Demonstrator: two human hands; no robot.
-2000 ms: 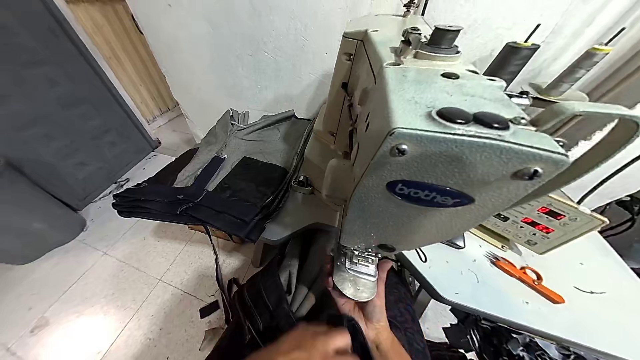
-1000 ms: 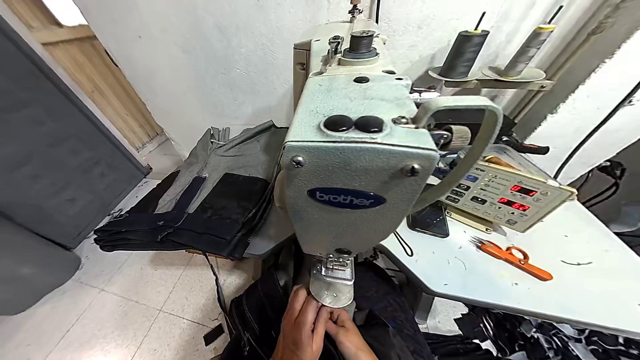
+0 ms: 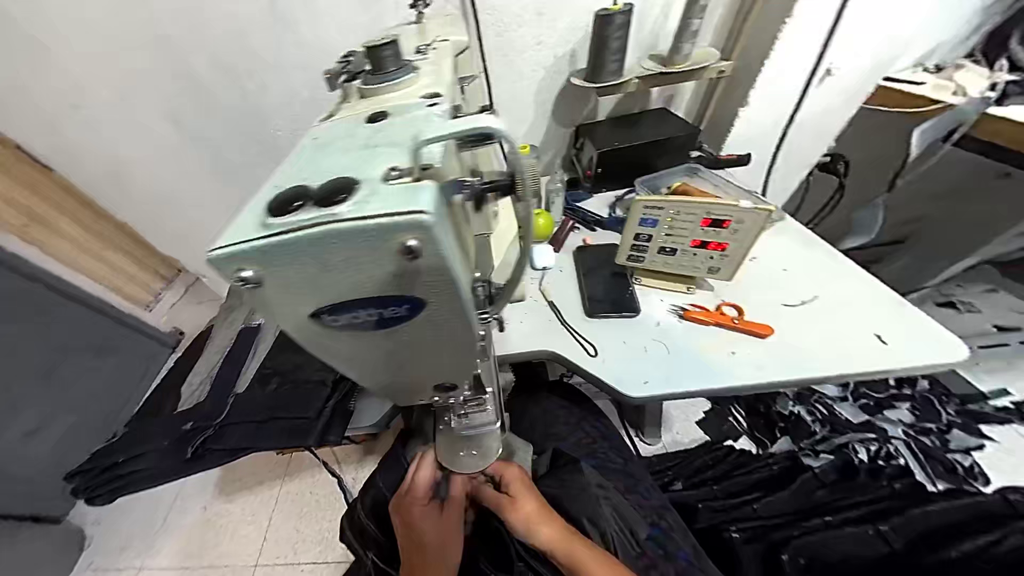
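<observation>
A pale Brother industrial sewing machine [image 3: 360,264] stands over my hands, with its clear finger guard [image 3: 469,440] at the needle area. Just below the guard, my left hand [image 3: 432,508] pinches dark fabric [image 3: 376,512]. My right hand [image 3: 520,504] grips the same dark garment from the right side, its fingertips close to those of my left hand. The guard hides some of the fingertips and the cloth beneath it. More of the dark garment hangs around both wrists and over my lap.
Folded dark garments [image 3: 272,400] are stacked at the left. On the white table [image 3: 800,352] lie orange thread snips [image 3: 724,318] and a black phone [image 3: 606,280], beside a control panel [image 3: 694,240]. Dark cloth pieces [image 3: 848,512] are heaped below at the right. Thread cones [image 3: 610,44] stand behind.
The view has swung to the right. Two seconds ago one hand was under the guard and the other lower down on the cloth; now both are together at the guard's lower edge.
</observation>
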